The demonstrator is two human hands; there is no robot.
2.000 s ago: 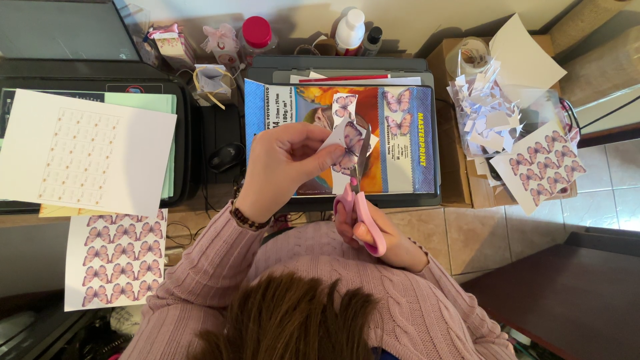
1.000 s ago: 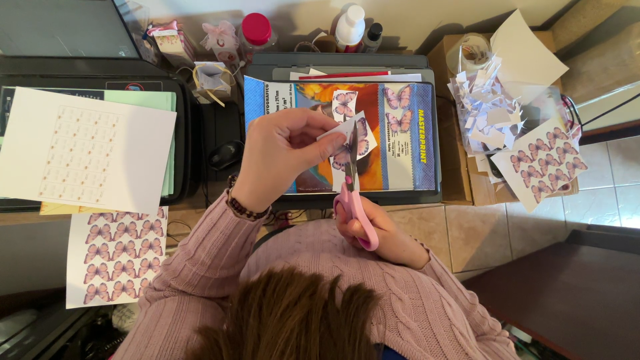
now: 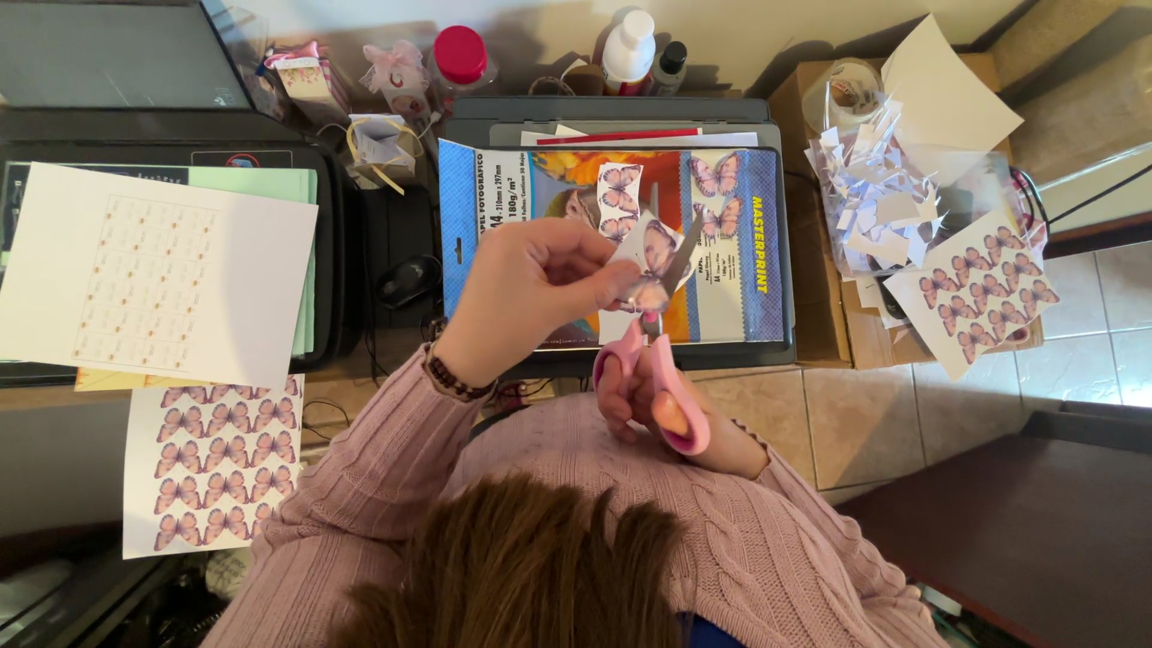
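Observation:
My left hand [image 3: 540,301] pinches a small paper piece printed with a pink butterfly [image 3: 660,247] between thumb and fingers. My right hand [image 3: 643,396] has its fingers through the loops of pink-handled scissors [image 3: 670,387], their blades parted around the edge of the piece. Below both hands lies a photo paper pack [image 3: 763,243]. On it rest a strip of printed butterflies [image 3: 619,189], partly hidden by my left hand, and two cut-out butterflies [image 3: 716,174], one above the other.
At the right, a clear bag of paper scraps [image 3: 877,211] and a butterfly sheet [image 3: 976,292] lie on a cardboard box [image 3: 823,306]. Printed sheets [image 3: 54,270] cover a black device at the left. Bottles [image 3: 628,49], a red-lidded jar [image 3: 460,58] and small gift boxes [image 3: 306,81] stand behind.
The scissors, whose blades were closer together one second ago, have opened wider. The paper piece in my left hand has turned, showing more of its butterfly print.

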